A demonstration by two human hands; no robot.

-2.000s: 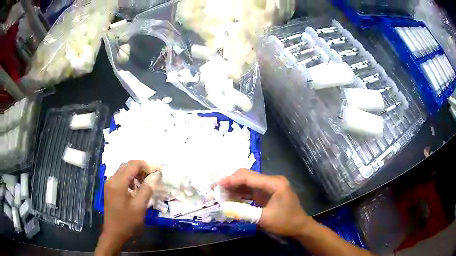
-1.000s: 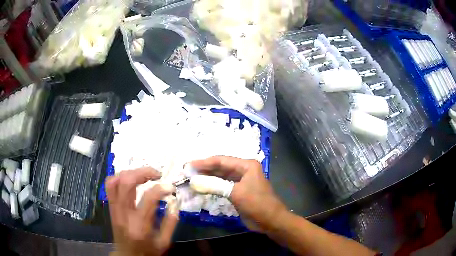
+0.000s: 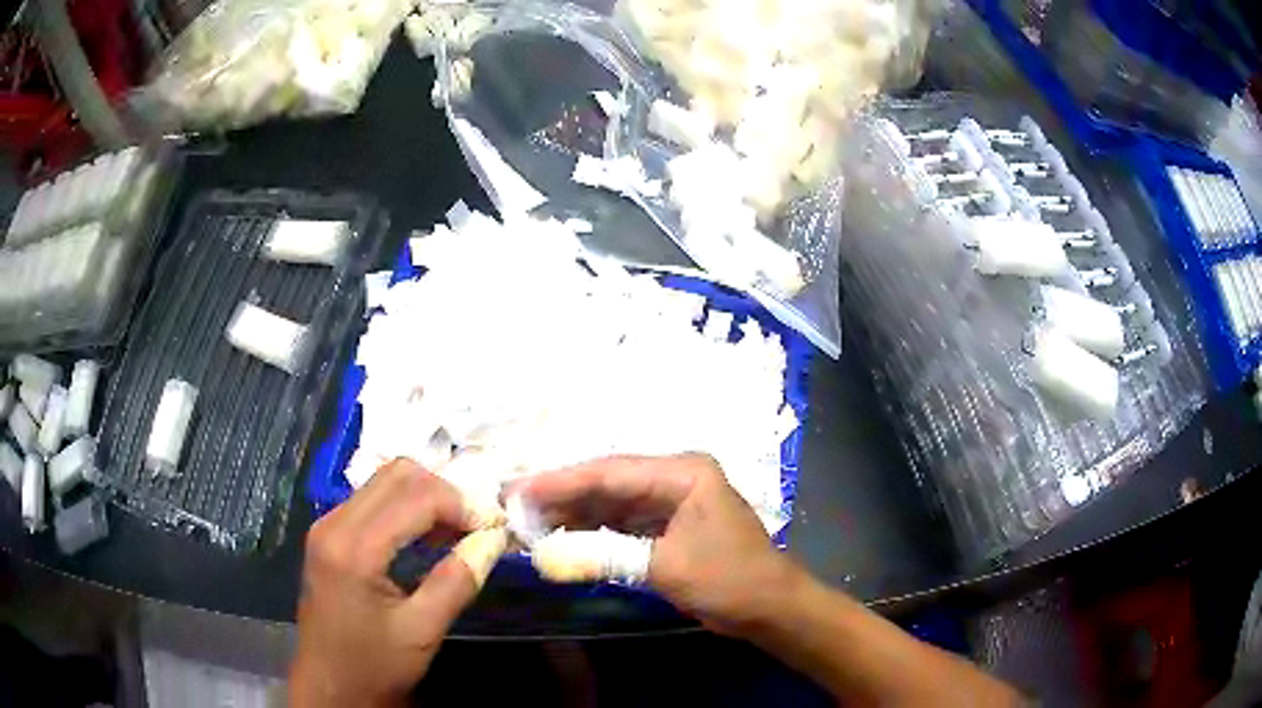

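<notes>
My left hand (image 3: 401, 567) and my right hand (image 3: 678, 533) meet over the front edge of the blue plastic basket (image 3: 796, 470). Cream finger cots cover several fingertips, and the right thumb wears a long one. A small whitish piece (image 3: 526, 516) is between the fingertips of both hands; its shape is blurred and partly hidden. The basket is heaped with small white pieces (image 3: 554, 346). No metal rod can be made out between the fingers.
Left of the basket lies a clear blister tray (image 3: 222, 360) with three white units, beside loose white units (image 3: 56, 415) and a filled tray stack (image 3: 69, 249). Polybags (image 3: 817, 263) lie behind. Stacked blister trays (image 3: 955, 387) stand at right, near a blue crate (image 3: 1149, 194).
The hands have come together at the basket's front edge. The dark metal part seen between the fingers one second ago no longer shows. The whole view has shifted, so the bench items appear further right.
</notes>
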